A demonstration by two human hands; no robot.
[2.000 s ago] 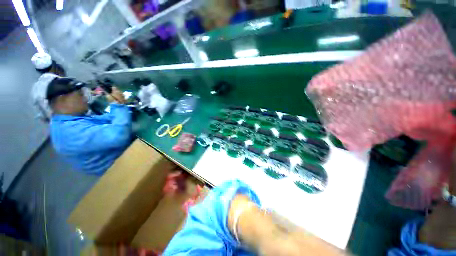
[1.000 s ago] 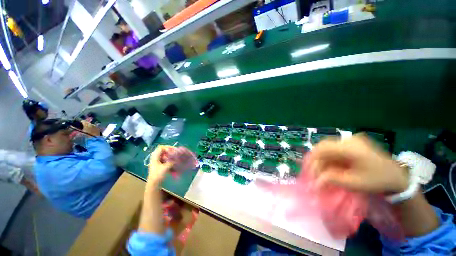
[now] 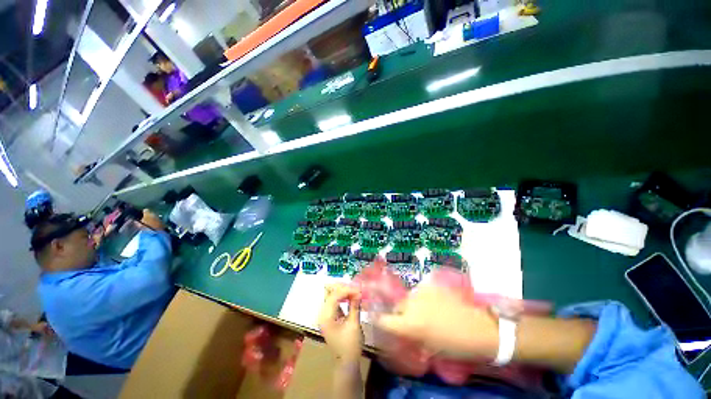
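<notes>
Crumpled pink bubble bags (image 3: 382, 290) are in front of me, under and around my right hand (image 3: 433, 316), which is blurred and closed on them. My left hand (image 3: 341, 316) is beside them at the sheet's front edge, thumb and fingertips close together; whether it grips the pink film I cannot tell. Green circuit boards (image 3: 404, 206) lie in three rows on the white sheet (image 3: 499, 265). My hands and the pink film partly cover the nearest row.
A black housing holding a green board (image 3: 546, 204), a white handheld item (image 3: 612, 231) and a dark-screened phone (image 3: 672, 300) lie at right. Scissors (image 3: 246, 254) and a clear bag (image 3: 253, 212) lie left. An open carton (image 3: 183, 343) is below the edge. A worker in blue (image 3: 105, 292) sits left.
My left hand has moved right, away from the scissors, to the pink film. My right hand has moved left with the bags. The view has shifted, showing the phone and housing at right.
</notes>
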